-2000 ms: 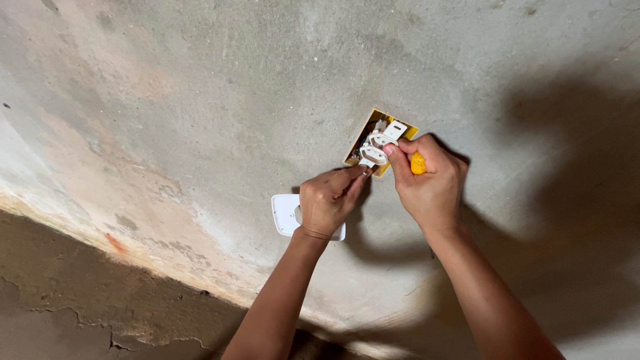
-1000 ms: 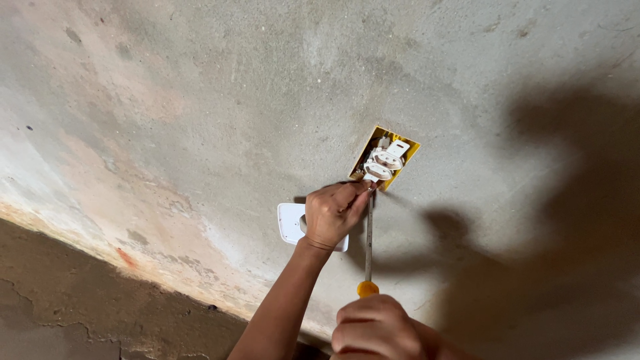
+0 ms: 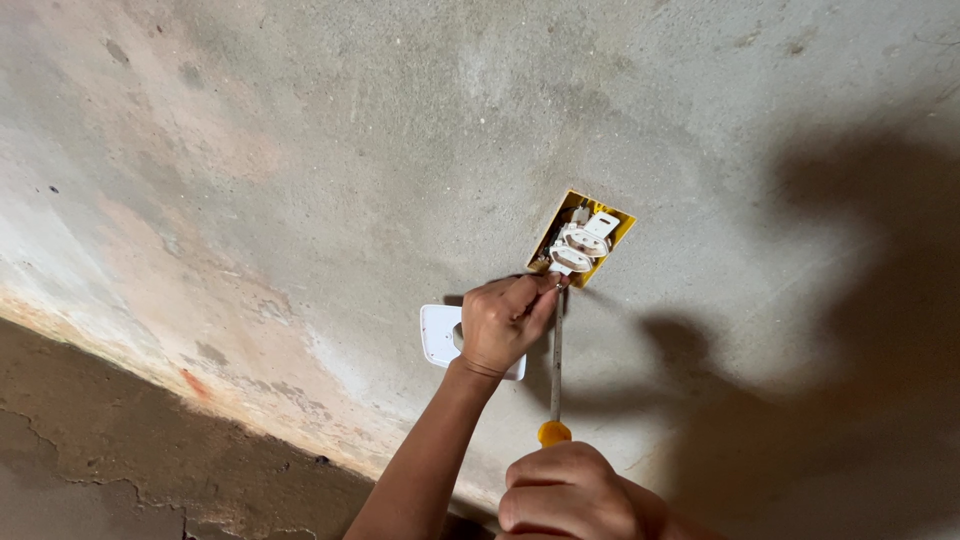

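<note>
A white double power socket module (image 3: 581,246) sits tilted in a yellow wall box (image 3: 627,225) set in the wall. My left hand (image 3: 504,315) is at the box's lower edge, its fingertips pinching a small metal screw (image 3: 559,286) just below the module's lower tab. My right hand (image 3: 570,491) is closed around the handle of a screwdriver (image 3: 556,360) with a yellow collar; the long shaft points up and its tip meets the screw. Behind my left wrist is a white plastic cover plate (image 3: 439,334), partly hidden.
The rough, stained plaster wall (image 3: 360,150) surrounds the box. Wires and connectors show inside the box, left of the module. A cracked brown floor (image 3: 150,465) runs along the lower left. Dark shadows fall on the wall at right.
Two seconds ago my right hand was at the socket module with the yellow handle in its grip. It has moved down, and the screwdriver's shaft now points at the screw. My left hand stays by the box.
</note>
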